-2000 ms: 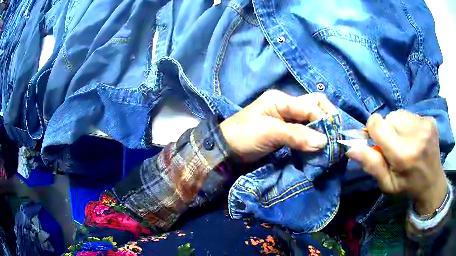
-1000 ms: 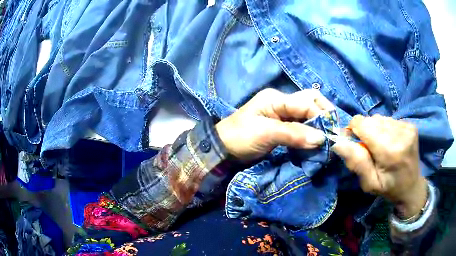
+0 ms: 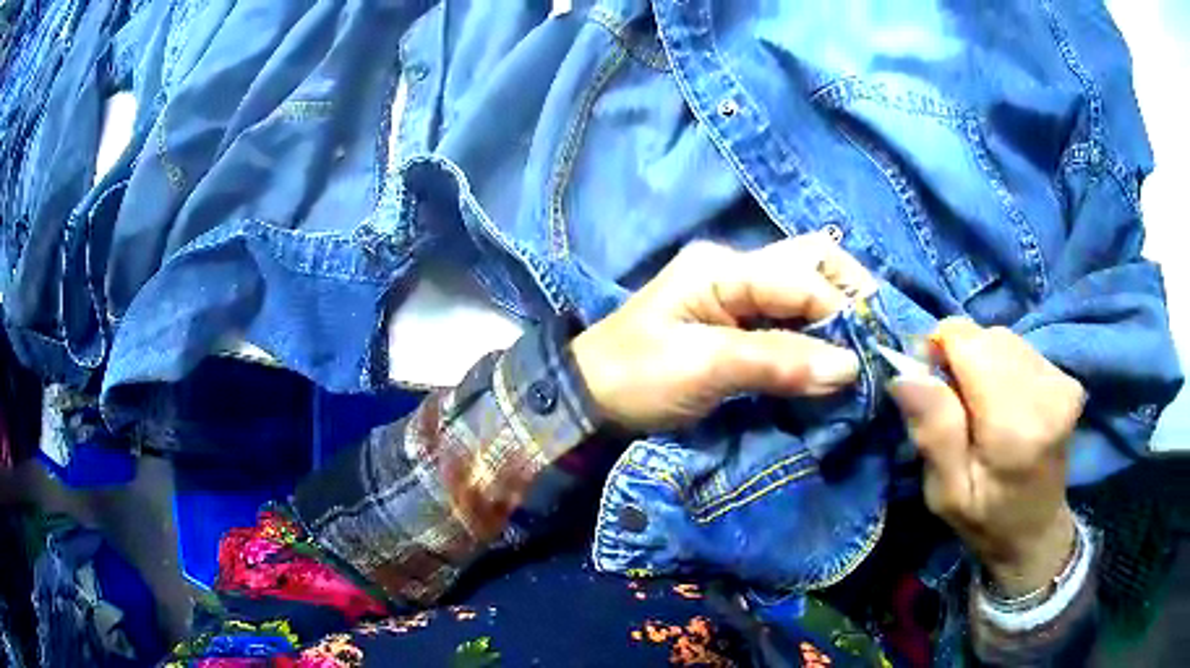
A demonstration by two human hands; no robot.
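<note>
A denim shirt (image 3: 900,144) with pale topstitching and round metal snaps fills the table in front of me. My left hand (image 3: 731,326) pinches a stitched edge (image 3: 864,313) of a denim piece between thumb and fingers. A cuff-like end (image 3: 640,512) with yellowish double stitching hangs below that hand over my lap. My right hand (image 3: 985,424) is closed on small snips (image 3: 903,362), mostly hidden in the fingers. Their pale blades point left and touch or nearly touch the pinched edge.
More denim garments (image 3: 274,144) lie overlapped on the left. The white tabletop (image 3: 450,333) shows between them. Blue bins (image 3: 196,522) stand below the table edge at left, with denim pieces (image 3: 85,600) beside or in one. A dark floral cloth (image 3: 522,626) covers my lap.
My right hand moved in to the left, then turned more upright and lower, with the snips' blades now angled up-left. My left hand stays in place, still pinching the denim.
</note>
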